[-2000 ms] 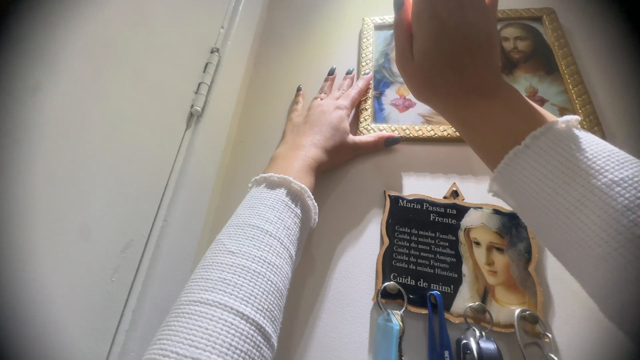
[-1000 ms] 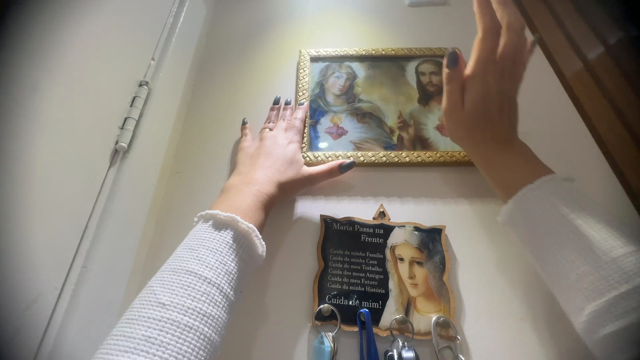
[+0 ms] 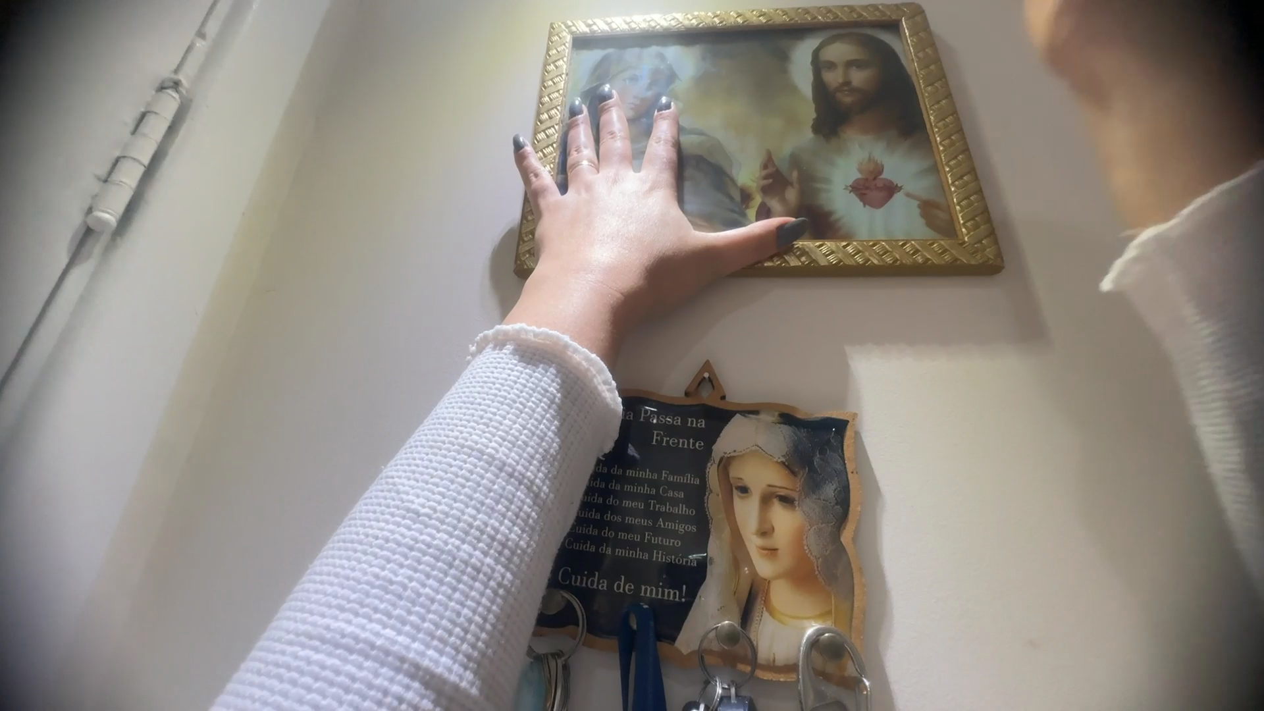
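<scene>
A religious picture in a gold braided frame (image 3: 948, 148) hangs on the wall. Across its lower left part lies my left hand (image 3: 622, 212), palm toward the glass with fingers spread and the thumb over the bottom edge of the frame. My right hand (image 3: 1126, 89) is raised at the upper right edge, apart from the frame, blurred and partly out of view, so its fingers are hidden. Beneath the picture hangs a wooden key-holder plaque (image 3: 780, 513) with a veiled figure and writing, partly covered by my left sleeve.
Key rings (image 3: 728, 657), a blue strap (image 3: 642, 657) and a metal carabiner (image 3: 832, 667) hang from the plaque's hooks. At the left is a white painted hinge (image 3: 136, 158) beside a door edge. The pale wall (image 3: 987, 494) surrounds the picture and plaque.
My left hand has moved from the frame's left edge onto the picture's face. My right hand, over the frame's right part before, is now clear of it to the right.
</scene>
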